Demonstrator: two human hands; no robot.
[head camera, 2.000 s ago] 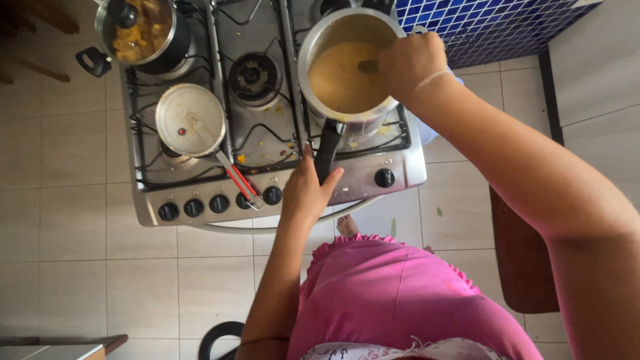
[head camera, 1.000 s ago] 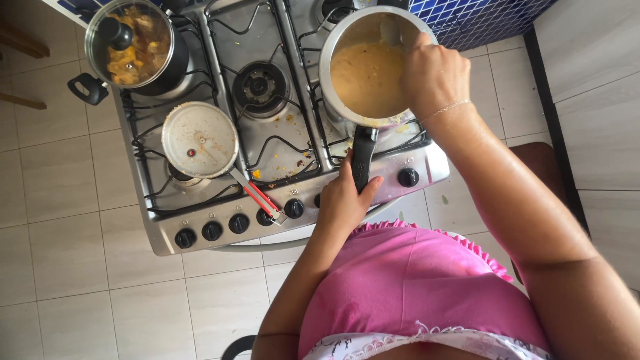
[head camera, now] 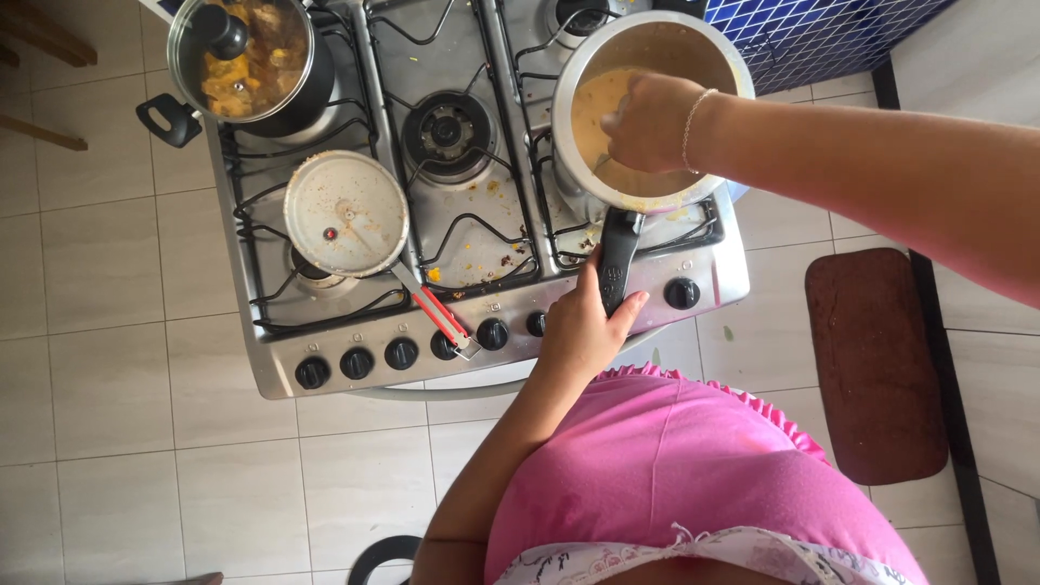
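Observation:
My left hand is closed around the black handle of a deep metal pot, which looks like a pressure cooker body and stands on the stove's right burner. Orange-brown liquid with small bits fills its lower part. Inside the pot's mouth, my right hand grips a utensil, of which only a small metal part shows at the liquid; the rest is hidden by the fingers. To the left lies a round metal pressure cooker lid, stained with food, its red-edged handle pointing towards the knobs.
A black pot with a glass lid, holding chunky orange-brown food, stands at the stove's back left. Food crumbs dot the steel stovetop around the middle burner. Black knobs line the front. A brown mat lies on the tiled floor at right.
My right hand has moved from the pot's right rim to over the liquid inside it. The left hand still holds the handle. The view has shifted.

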